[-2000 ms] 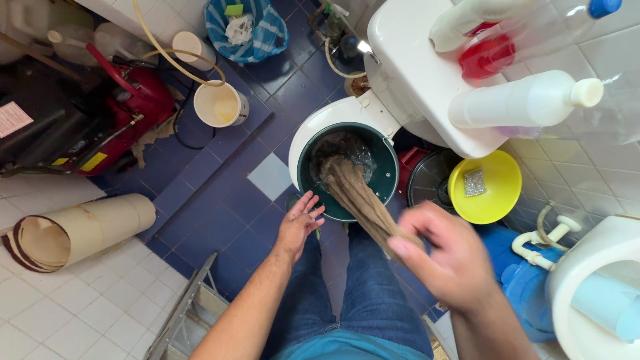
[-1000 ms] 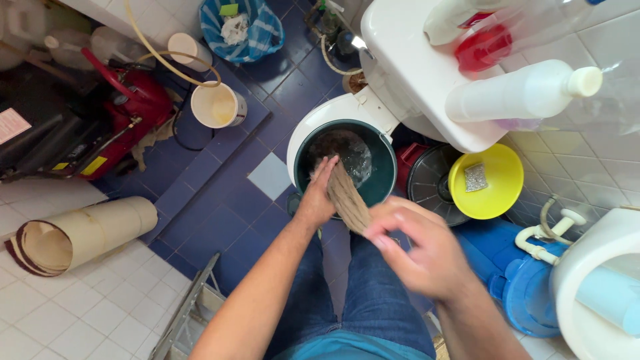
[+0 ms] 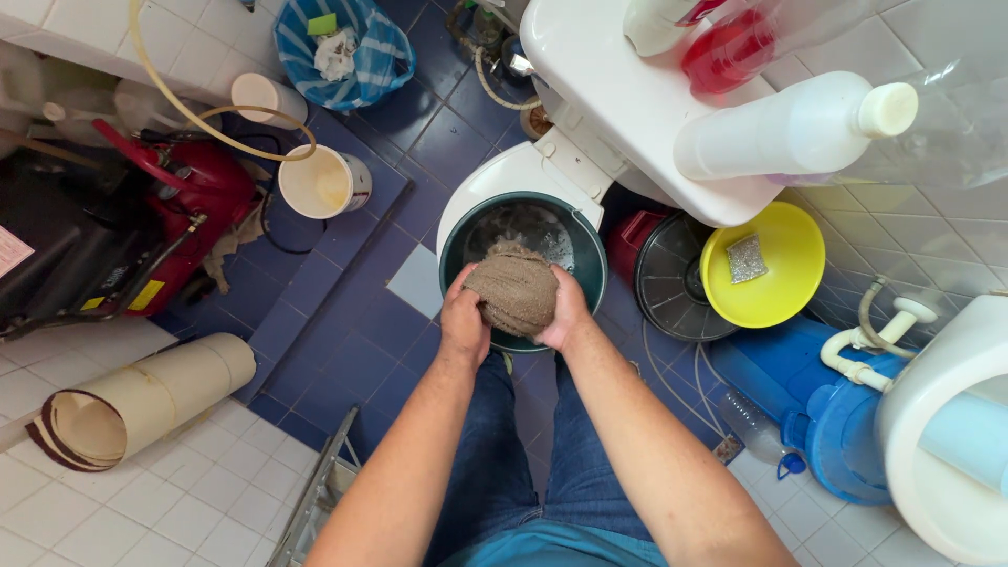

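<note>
A wet grey-brown cloth (image 3: pixel 513 290), gathered into a bundle, is held between both hands over a dark green bucket (image 3: pixel 600 260). My left hand (image 3: pixel 465 319) grips its left side, and my right hand (image 3: pixel 565 309) grips its right side. Dark water with some foam (image 3: pixel 556 240) shows inside the bucket behind the cloth. The bucket rests on the white toilet (image 3: pixel 480 179); part of the toilet is hidden beneath it. The fingertips are partly hidden by the cloth.
The toilet tank (image 3: pixel 614 87) holds several bottles. A yellow basin (image 3: pixel 776 291) with a scouring pad sits on a black lid (image 3: pixel 669 276) at right. At left are a white tub (image 3: pixel 315 185), a red machine (image 3: pixel 189 205) and a rolled sheet (image 3: pixel 181 386). A blue-bagged bin (image 3: pixel 386 63) stands behind.
The long, hanging cloth has been gathered into a compact bundle. My right hand has come down and left to its right side, while my left hand has moved onto its left side.
</note>
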